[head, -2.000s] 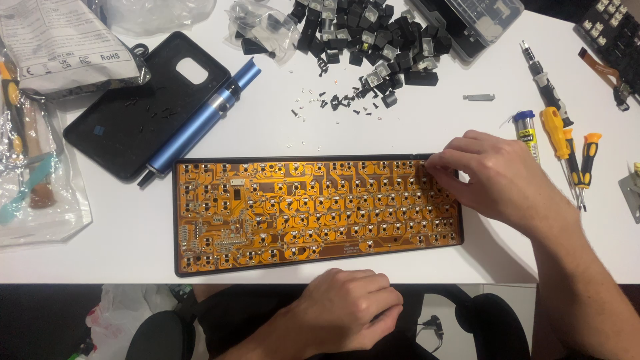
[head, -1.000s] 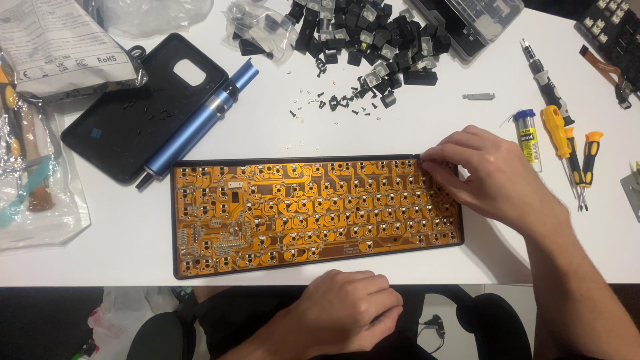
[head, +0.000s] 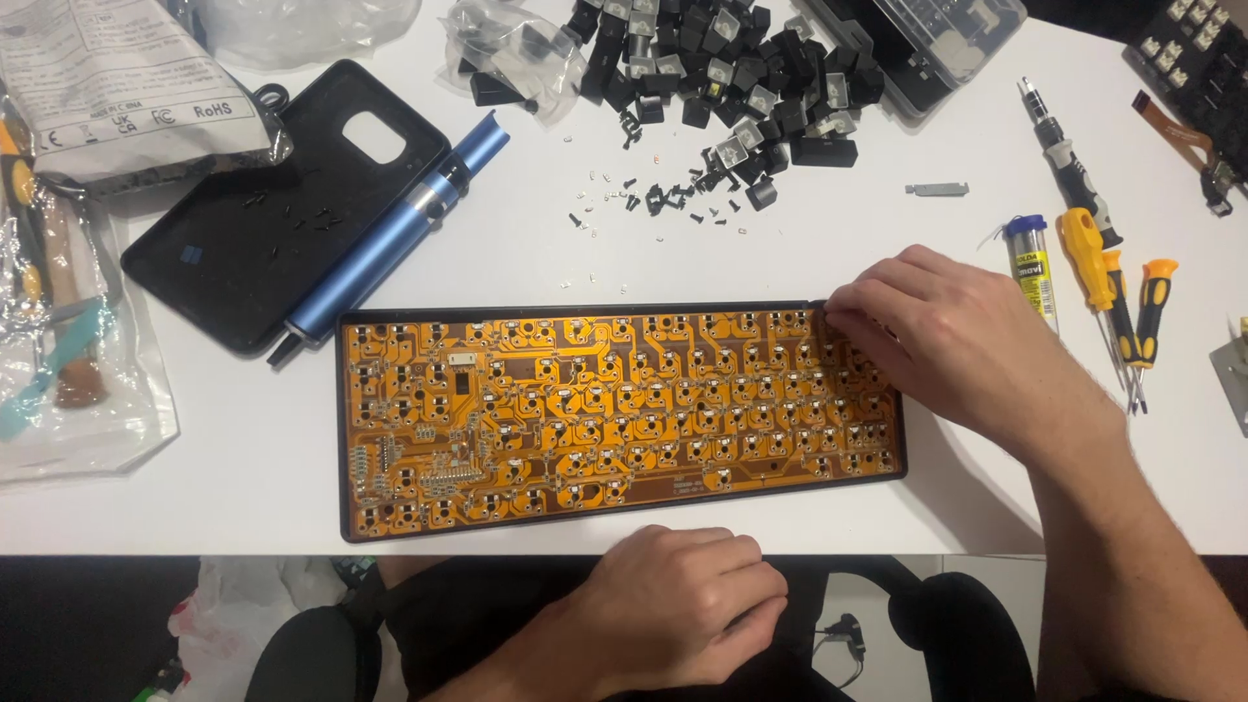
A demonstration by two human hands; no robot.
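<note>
An orange keyboard circuit board lies in a shallow black case on the white table. The fingertips of my right hand are at the upper right corner of the case; whether something small is pinched there is hidden by the fingers. My left hand rests loosely curled below the table's front edge, near the middle of the case, and no object shows in it. A blue cylindrical desoldering pump lies partly on a black phone case holding several small black screws.
Black keycaps are piled at the back, with loose screws before them. Screwdrivers and a solder tube lie at the right, a grey metal piece behind my right hand. Plastic bags cover the left side.
</note>
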